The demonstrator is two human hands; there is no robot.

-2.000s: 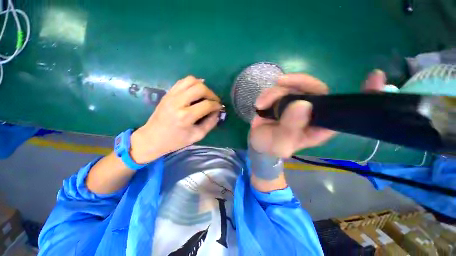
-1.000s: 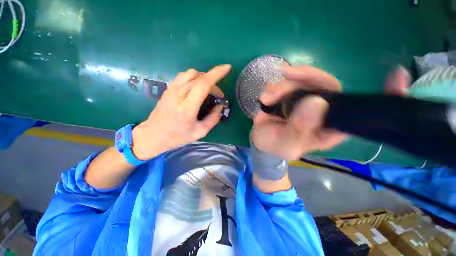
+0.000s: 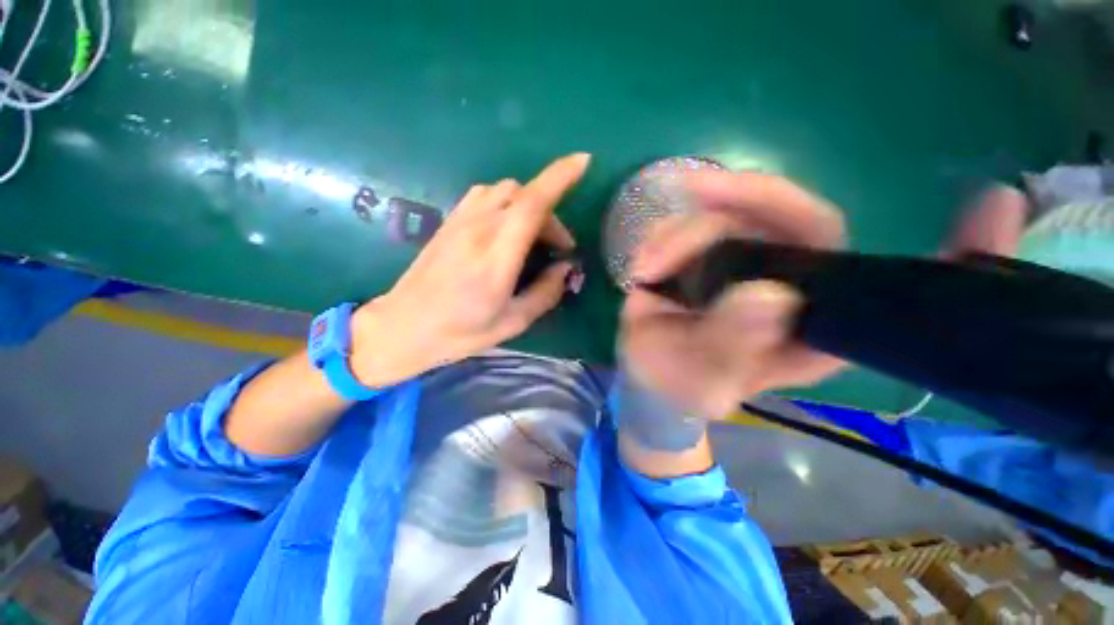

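Note:
My left hand (image 3: pixel 470 269) holds a small black module (image 3: pixel 538 265) between thumb and fingers, its index finger stretched out above it. The fingers hide most of the module. My right hand (image 3: pixel 727 293), blurred, is closed around the front of a long black electric screwdriver (image 3: pixel 941 317), which runs off to the right edge. The driver's narrow front points left, over the lower part of a round silver speckled screw dish (image 3: pixel 654 214). The bit tip is too blurred to make out. The driver's front and the module are apart.
Small dark parts (image 3: pixel 415 220) lie on the green bench (image 3: pixel 464 73) beyond my left hand. A white cable (image 3: pixel 67 92) is at the far left. A mint-green fan (image 3: pixel 1075 238) and a blurred fingertip are at right. A black cord (image 3: pixel 904 462) runs lower right. Cartons (image 3: pixel 977 584) stand below.
Since the earliest frame, my left index finger has stretched out. Both hands, the bench items and the dish sit slightly further right in the picture. The driver's rear has swung lower.

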